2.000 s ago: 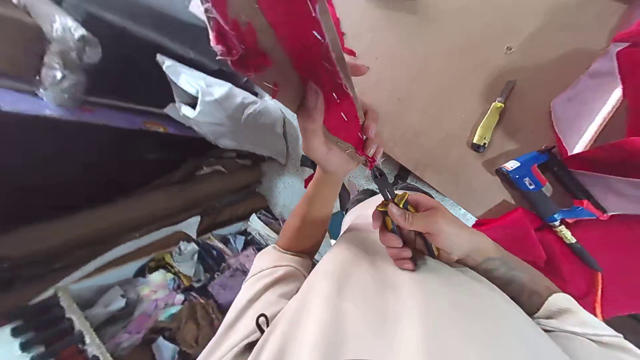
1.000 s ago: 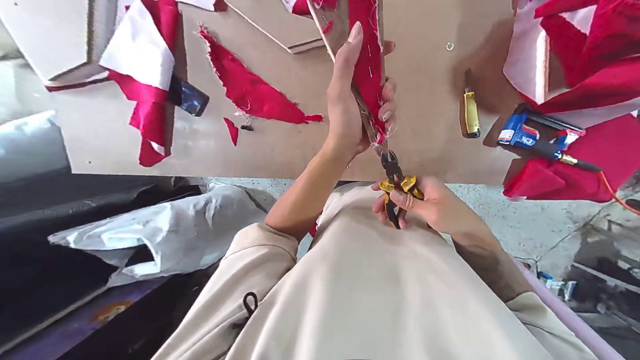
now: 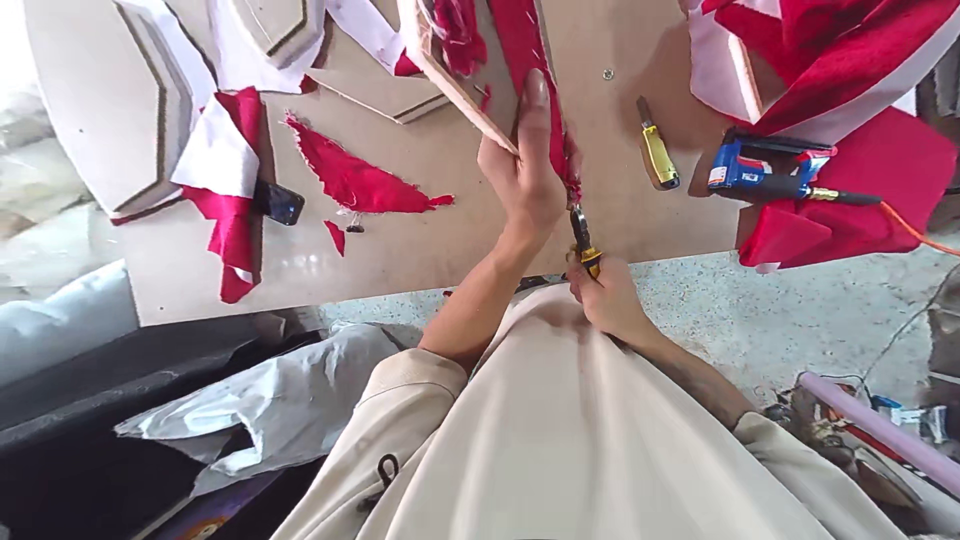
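My left hand grips a wooden panel with red fabric wrapped over its edge; staples dot the fabric. My right hand is closed on yellow-and-black handled pliers. Their jaws touch the frayed lower end of the red fabric, just below my left hand. To the right on the table lies a yellow utility knife, blade out. Beyond it rests a blue pneumatic staple gun with an orange hose.
The worktable carries a red scrap, a phone, red-and-white cloth and padded panels at left. More red fabric lies at right. A grey-white sheet hangs below the table's left side.
The view has swung so that more of the table shows. The pliers' handles, spread apart before, look closer together now. Both hands keep hold of the same things.
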